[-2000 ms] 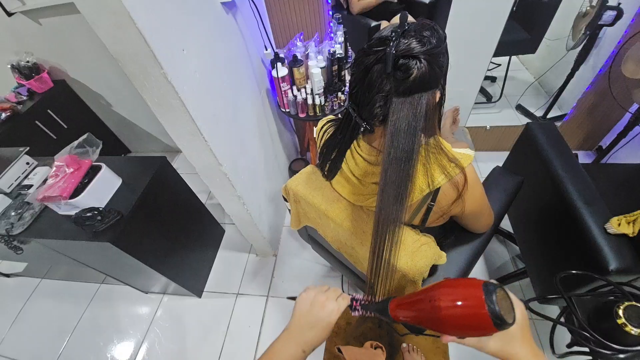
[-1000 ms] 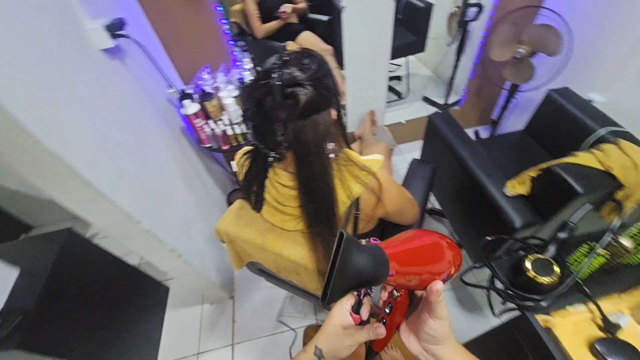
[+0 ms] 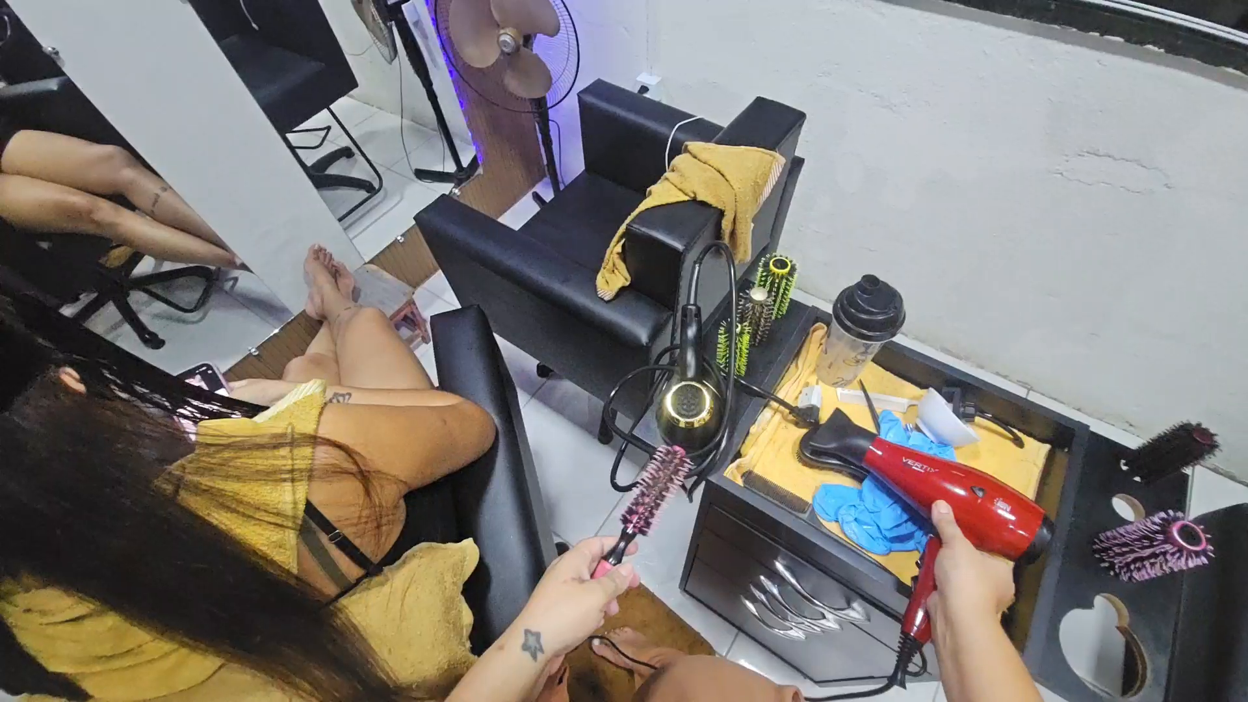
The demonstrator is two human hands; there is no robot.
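Note:
My left hand (image 3: 585,590) holds a round hairbrush (image 3: 653,490) by its handle, its pink and black bristles pointing up. In my right hand (image 3: 967,575) is the handle of a red hair dryer (image 3: 960,492); its black nozzle points left, above the cart's top. Beneath the dryer lie blue gloves (image 3: 871,517) on a yellow towel (image 3: 1014,453). At the left sits a person with long dark hair (image 3: 166,556) and a yellow towel (image 3: 244,468) over the shoulders, to the left of my left hand. A phone (image 3: 203,378) is near that person's hand.
The black cart (image 3: 795,590) bears a shaker bottle (image 3: 860,330), a white bowl (image 3: 946,419) and a comb (image 3: 775,490). Several round brushes (image 3: 777,285) and a black hair dryer (image 3: 688,409) with a looped cord hang at its side. Behind stand a black armchair (image 3: 556,263) and a fan (image 3: 509,41).
The red dryer has moved from beside the person's hair to above the cart, now in my right hand alone. My left hand still has the brush. The view has swung right.

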